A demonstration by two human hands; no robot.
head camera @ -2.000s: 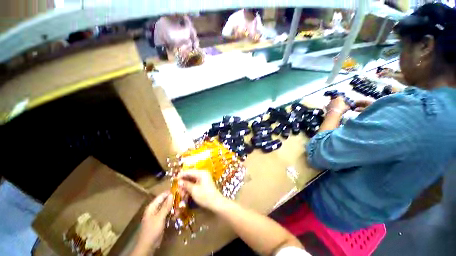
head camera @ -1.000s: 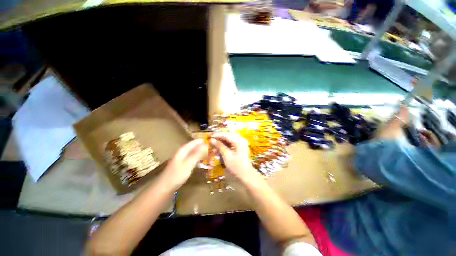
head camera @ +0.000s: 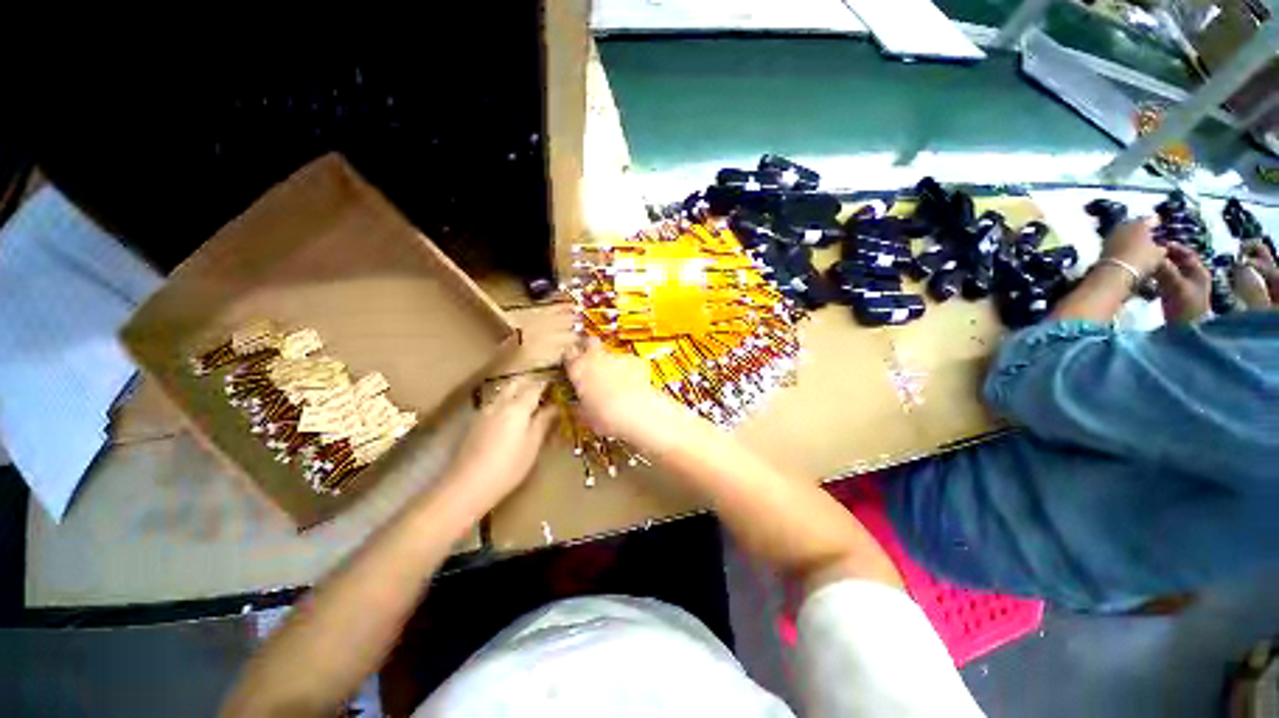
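Observation:
My left hand (head camera: 505, 432) and my right hand (head camera: 613, 389) are close together over the bench, just right of the cardboard tray (head camera: 407, 232). Small orange-brown strips with white tips (head camera: 596, 449) show beneath and between my hands; my fingers hide how they are held. A fanned stack of orange sheets (head camera: 680, 302) lies beyond and right of my right hand, its strips sticking out around the edge. In the tray, beige-and-brown separated pieces (head camera: 330, 400) overlap in rows.
Black plastic housings (head camera: 877, 260) lie heaped beyond and right of the stack. A large dark carton (head camera: 281, 84) stands behind the tray. White sheets (head camera: 63, 337) lie at left. A coworker's denim sleeve (head camera: 1094, 386) and a pink stool (head camera: 968, 610) are at right. Tiny scraps (head camera: 909, 382) lie on the cardboard.
The view has swung down and right, then lower over the bench. My hands stay near each other beside the stack; my left hand now sits lower beside the tray's edge.

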